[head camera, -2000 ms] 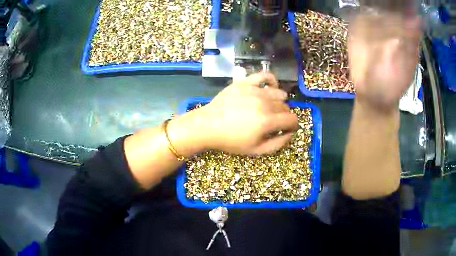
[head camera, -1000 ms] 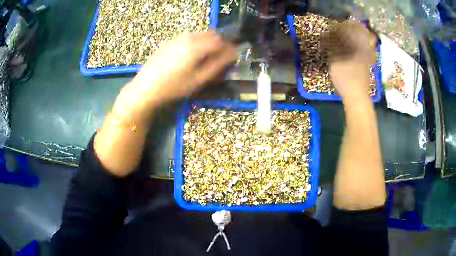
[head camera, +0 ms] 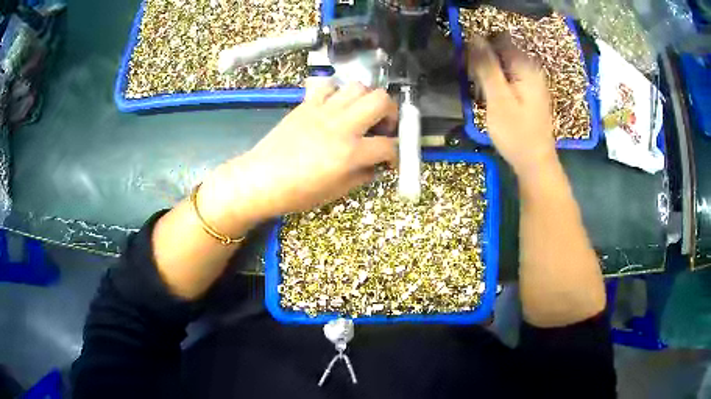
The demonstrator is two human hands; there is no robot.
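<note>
The near blue tray [head camera: 382,318] holds many small gold and silver worked pieces. The white front handle [head camera: 408,148] points towards me over it. My left hand [head camera: 335,140] is at the press fixture [head camera: 366,68], left of that handle, with fingers bent; whether it holds a part is hidden. My right hand [head camera: 514,105] is blurred over the left part of the right tray [head camera: 596,117] of copper-toned parts; its fingertips are too blurred to show a part. The dark press [head camera: 401,27] stands between the rear trays.
The white side handle [head camera: 269,48] lies over the left tray [head camera: 210,101] of gold and silver parts. A printed white packet [head camera: 631,117] and a clear plastic bag [head camera: 616,31] are right of the right tray. The green benchtop [head camera: 140,171] has worn edges.
My left hand has moved from above the left tray back to the fixture. My right hand has moved slightly left over the right tray. The side handle now shows, pointing left.
</note>
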